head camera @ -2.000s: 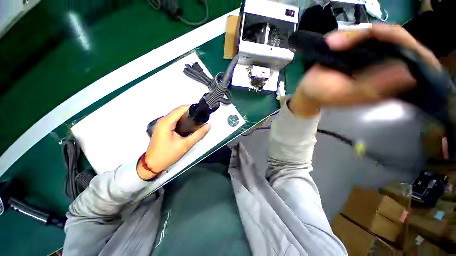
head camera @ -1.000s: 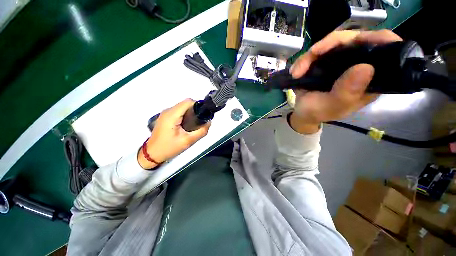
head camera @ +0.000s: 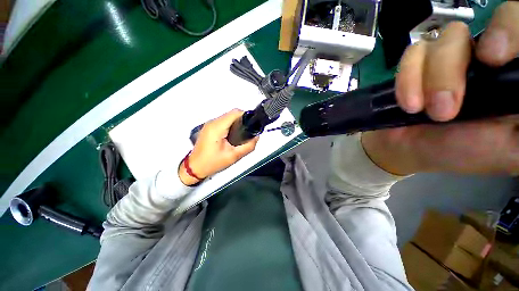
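Note:
My left hand (head camera: 215,146) is closed around the dark handle of a hair dryer (head camera: 243,129) above the white board (head camera: 171,122). The ribbed cord guard (head camera: 279,103) points up and right from the handle end, with the folded grey-black power cord (head camera: 248,72) beside it. My right hand (head camera: 441,85) grips a thick black electric screwdriver (head camera: 353,113), large and close to the camera. Its front end points left, and a thin bit shows near the dryer's handle end. Whether the bit touches the handle cannot be told. The dryer's barrel is mostly hidden by my left hand.
A white screw feeder (head camera: 336,42) stands beyond the board, with a second one (head camera: 447,14) at upper right. Another hair dryer (head camera: 60,219) and a corded bundle (head camera: 111,173) lie at left on the green bench. Cardboard boxes (head camera: 444,244) are at lower right.
The screwdriver has come down from beside the screw feeder, nearer the camera and toward the dryer. My left hand still holds the dryer. The whole view has shifted slightly.

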